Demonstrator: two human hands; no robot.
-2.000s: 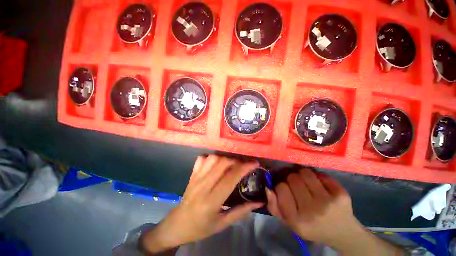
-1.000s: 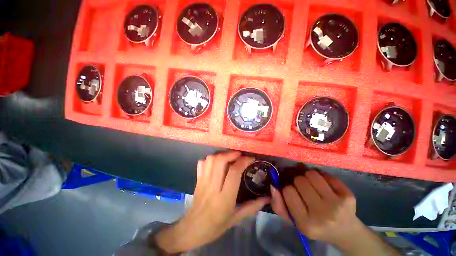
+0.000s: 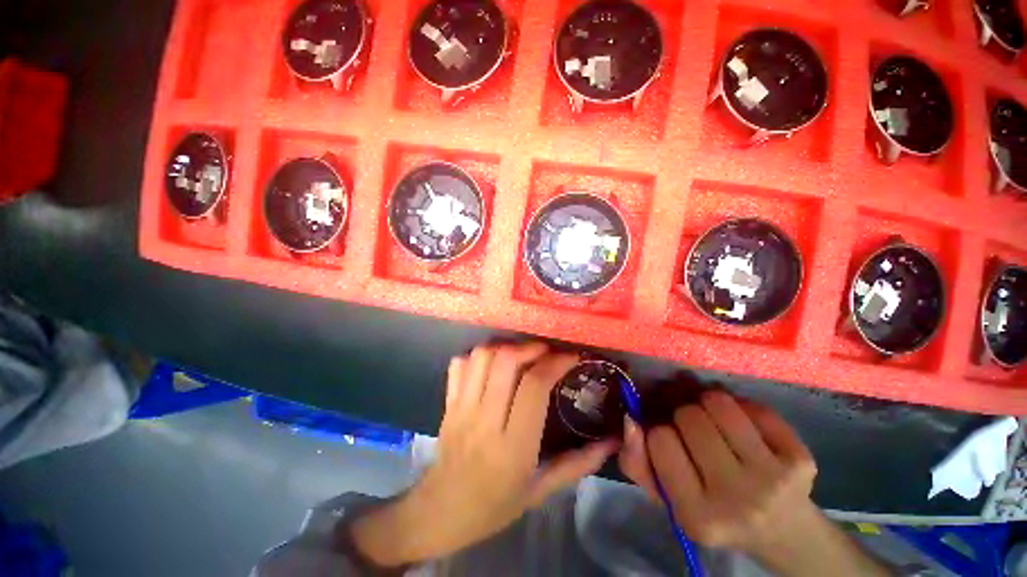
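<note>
A round electronic unit with a dark face, thin shiny rim and pale parts is at the bench's near edge. My left hand holds it from its left side, fingers above and thumb below. My right hand grips a slim blue tool like a pencil. The tool's upper end is at the unit's right rim; whether it touches is hard to tell. Its lower end runs down below my hand. The coral-red foam tray lies just beyond, with similar units in its square pockets.
The tray's top-left pocket is empty. A red box is at the far left. A crumpled white tissue lies at the right bench edge. Another person's grey sleeve is at the left. Blue parts show below the bench edge.
The unit and both my hands have shifted slightly right in view. The tool first lay across the unit's right side and is now at its rim. The unit's face is more visible than at first.
</note>
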